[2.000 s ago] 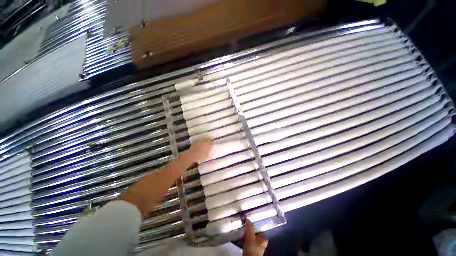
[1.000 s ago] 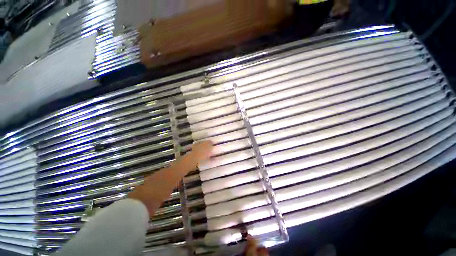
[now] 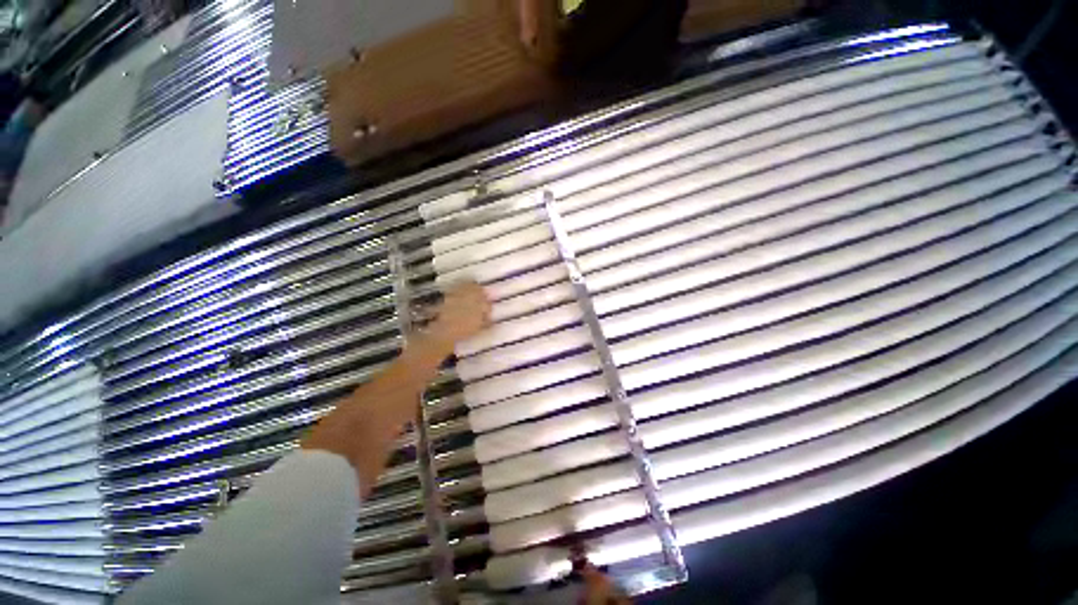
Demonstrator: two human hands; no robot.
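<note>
A silvery frame [image 3: 601,343] with two long side bars lies across the metal tubes [image 3: 236,414]. Between its bars is the stepped left edge of the white ridged strips [image 3: 768,260]. My left hand [image 3: 461,310], in a white sleeve, reaches in from the lower left and rests its fingers at that edge; whether it grips anything is unclear. My right hand [image 3: 601,586] is small, blurred and cut off by the bottom edge, at the frame's near end beside a dark clamp-like piece [image 3: 578,555]. Its grip is hidden.
More white strips [image 3: 47,473] cover the tubes at far left. A small fitting [image 3: 478,187] sits near the far rail. Beyond a dark gap, a neighbouring bed bears brown ridged material [image 3: 437,89] and a grey-beige sheet [image 3: 112,225]. Part of a person [image 3: 615,30] shows at the top.
My left hand has moved away from me along the stepped white edge. My right hand shows less, now nearly out at the bottom. The person across has come further into view. The frame lies much the same.
</note>
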